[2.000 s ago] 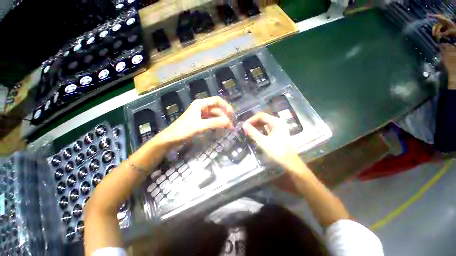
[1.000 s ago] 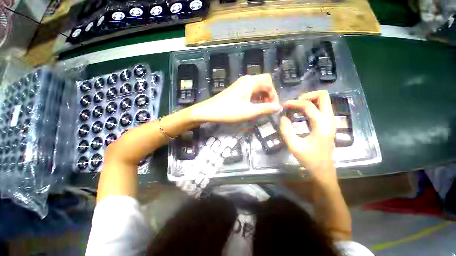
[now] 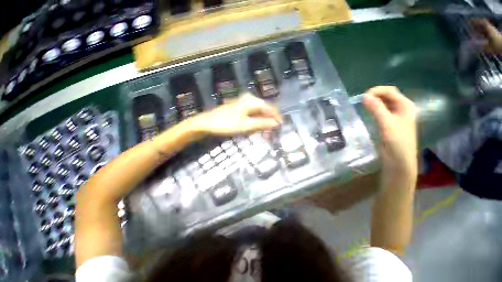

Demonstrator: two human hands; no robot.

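Note:
A clear blister tray [image 3: 345, 110] holds black phone housings [image 3: 300, 65] in two rows. A pale adhesive sheet with rows of small ovals [image 3: 217, 160] lies over its near row. My left hand [image 3: 247, 117] is blurred over the tray's middle, fingers bent down just above the near-row housings; its fingertips are unclear. My right hand [image 3: 393, 113] is raised beyond the tray's right edge, thumb and forefinger close together. A faint pale patch shows by its fingertips; I cannot tell whether it is held.
A round parts tray [image 3: 66, 176] lies at left, beside crinkly clear plastic. A yellow board [image 3: 148, 55] lies behind the phone tray, and a black tray [image 3: 66, 47] with pale round parts at rear left. Another person's hand [image 3: 487, 34] shows at the upper right.
My right hand has moved away from my left hand, out past the tray's right edge. My left hand stays over the tray's middle. The view has tilted, and the oval sheet lies differently across the near row.

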